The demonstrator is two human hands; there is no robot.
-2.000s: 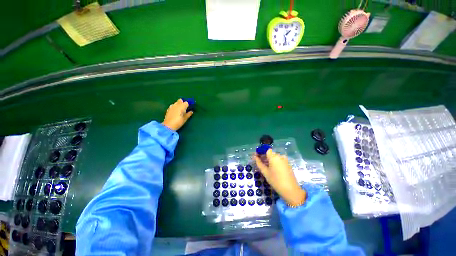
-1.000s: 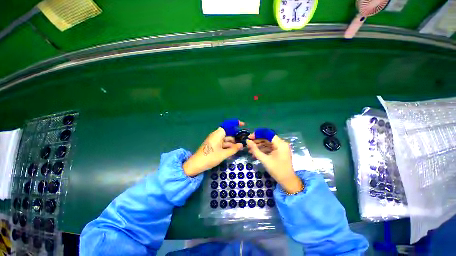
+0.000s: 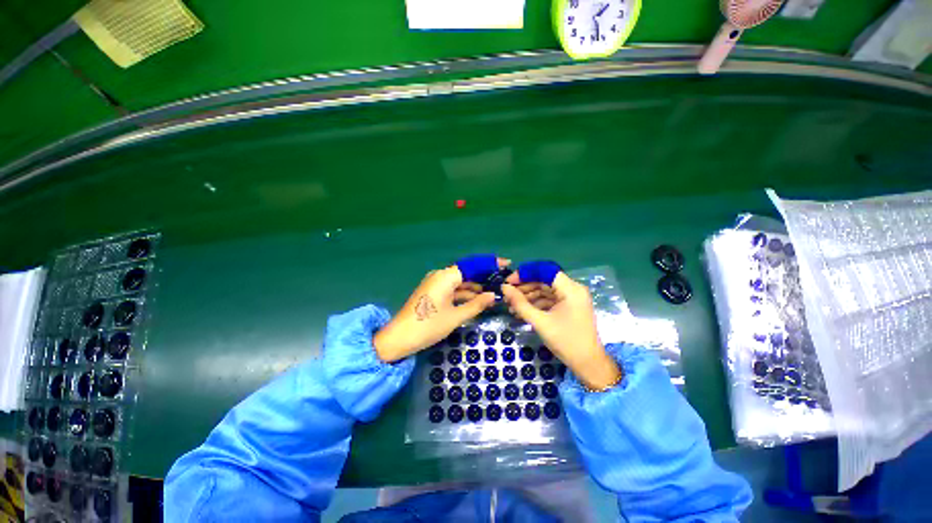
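A larger round black part [image 3: 499, 280] is held between my two hands, just beyond the near tray; the fingers cover much of it. My left hand [image 3: 437, 308] grips it from the left, with a blue finger cot on the index finger. My right hand [image 3: 552, 312] grips it from the right, also with a blue cot. The clear small-parts tray [image 3: 424, 425] lies under and in front of my hands, with tight rows of small black discs [image 3: 491, 375]. My right hand hides part of its far right.
A large-parts tray [image 3: 72, 332] with black discs lies at left, beside white paper [image 3: 18, 327]. Two loose black discs [image 3: 670, 274] lie right of my hands. Stacked trays [image 3: 751, 409] are at right, partly under a translucent sheet [image 3: 869, 296]. A small red spot [image 3: 461, 203] shows on the bench.
My left hand has come from the far left to meet my right hand, and both now hold the black part. Since the last earlier frame the hands have barely moved; the red spot shows farther left.
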